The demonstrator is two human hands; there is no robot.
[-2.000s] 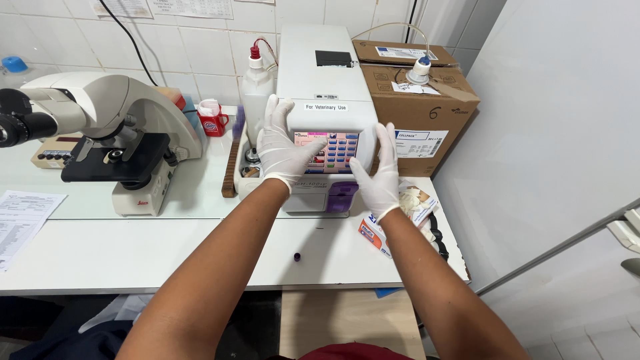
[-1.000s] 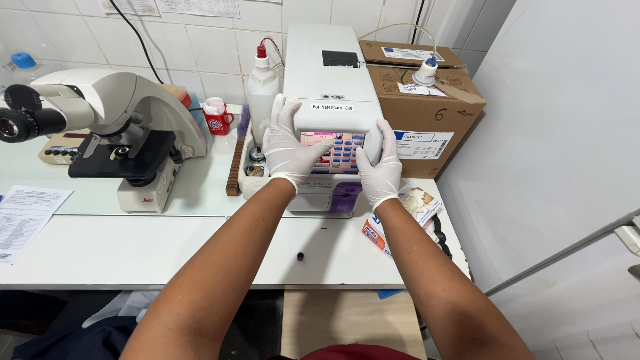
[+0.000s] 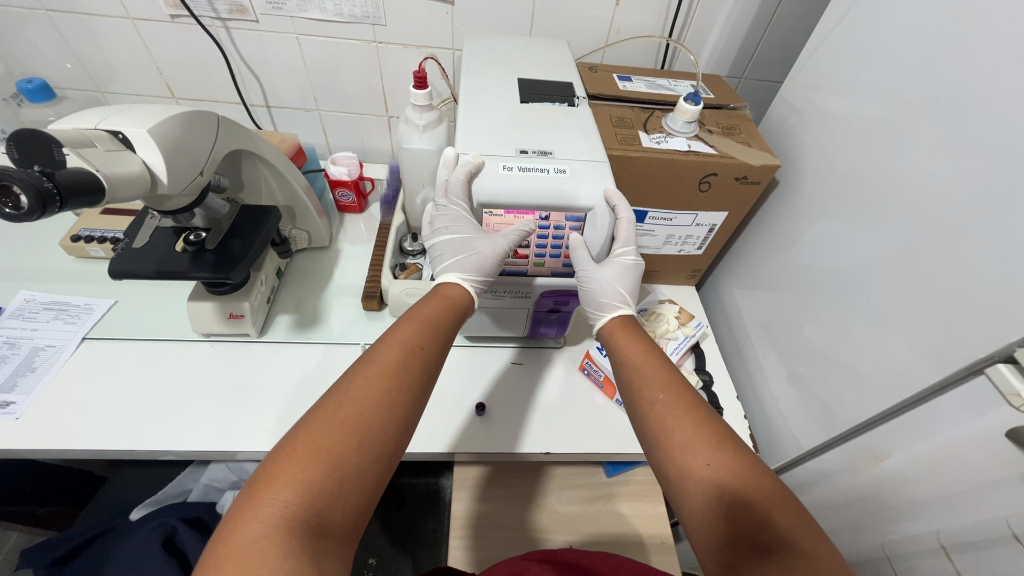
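A white Sysmex blood analyzer (image 3: 528, 104) stands against the tiled wall, its colour touchscreen (image 3: 552, 248) lit with a keypad. My left hand (image 3: 470, 232), in a white glove, rests on the left side of the screen's frame, thumb over the display. Along the right side lies my gloved right hand (image 3: 610, 264), its thumb at the screen's right edge. Both hands have their fingers apart; whether the thumbs touch the glass cannot be told. Below them is the purple sample part (image 3: 552, 314) of the analyzer. A small dark purple cap (image 3: 480, 409) lies on the white counter (image 3: 320, 400).
On the left stands a Leica microscope (image 3: 192, 168), with printed paper (image 3: 40, 344) nearby. A white bottle (image 3: 422, 152), a wooden rack (image 3: 376, 264) and a red mug-shaped holder (image 3: 347, 192) are left of the analyzer. To its right are a cardboard box (image 3: 680, 176) and an open glove box (image 3: 608, 368).
My left thumb has moved slightly to the right over the screen. Both hands stay at the sides of the display, and the objects on the counter have not moved.
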